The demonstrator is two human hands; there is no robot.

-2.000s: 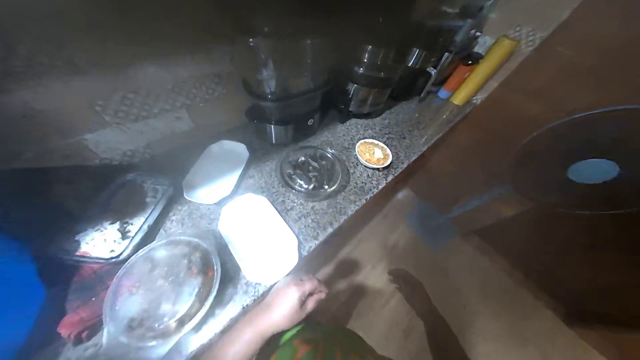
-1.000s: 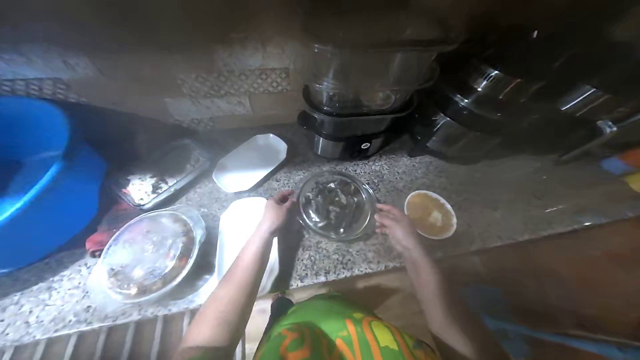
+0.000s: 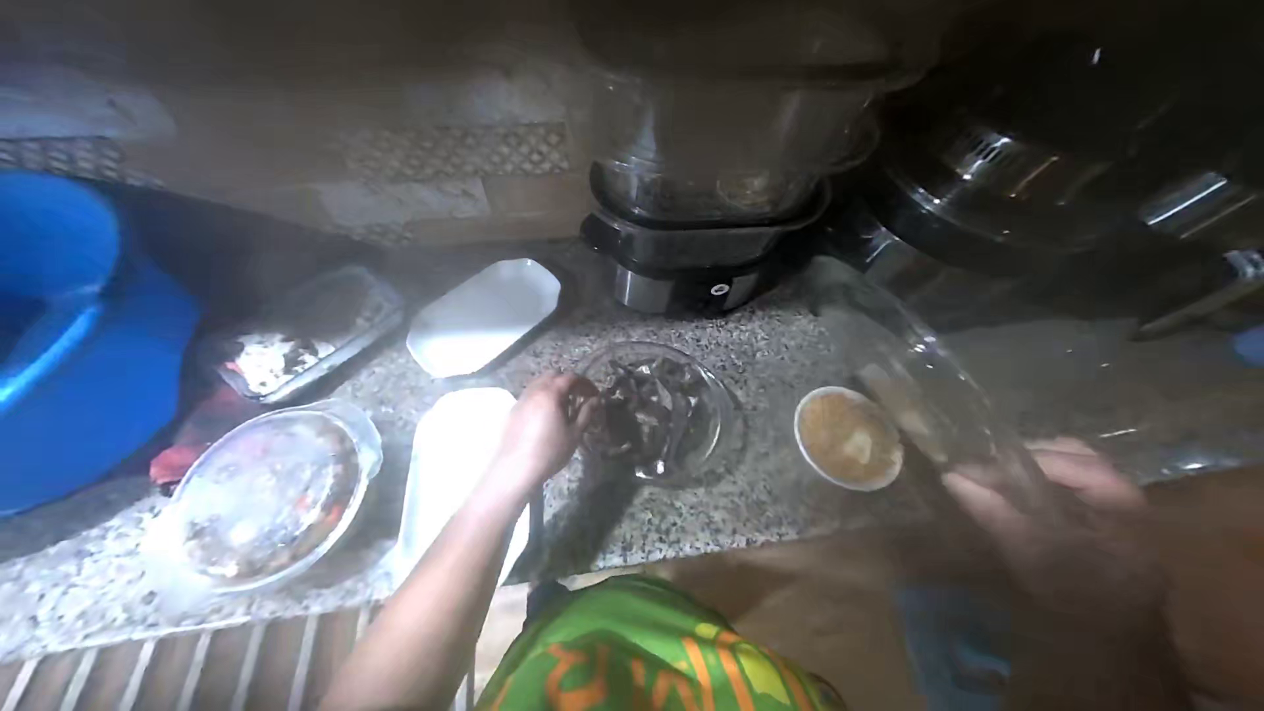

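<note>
A round glass bowl [image 3: 657, 415] with dark pieces in it stands on the granite countertop. My left hand [image 3: 553, 420] is at its left rim, fingers curled; whether they grip it cannot be told. On the right, my right hand [image 3: 1042, 479] holds a clear glass lid [image 3: 928, 365] tilted on edge, blurred. Between bowl and lid sits a small white dish [image 3: 849, 438] of orange-brown food. Two white trays, one farther back [image 3: 484, 316] and one nearer [image 3: 454, 474], lie left of the bowl, the nearer partly behind my left forearm.
A lidded oval dish [image 3: 267, 494] and a glass baking dish [image 3: 311, 331] holding food stand at the left, by a blue plastic tub [image 3: 89, 346]. A black countertop appliance [image 3: 691, 262] stands behind the bowl. Dark appliances [image 3: 987, 188] fill the back right.
One second ago both hands were at the sides of the glass bowl. My right hand has since moved right with the clear lid, off the bowl. The view has also turned since the first frame.
</note>
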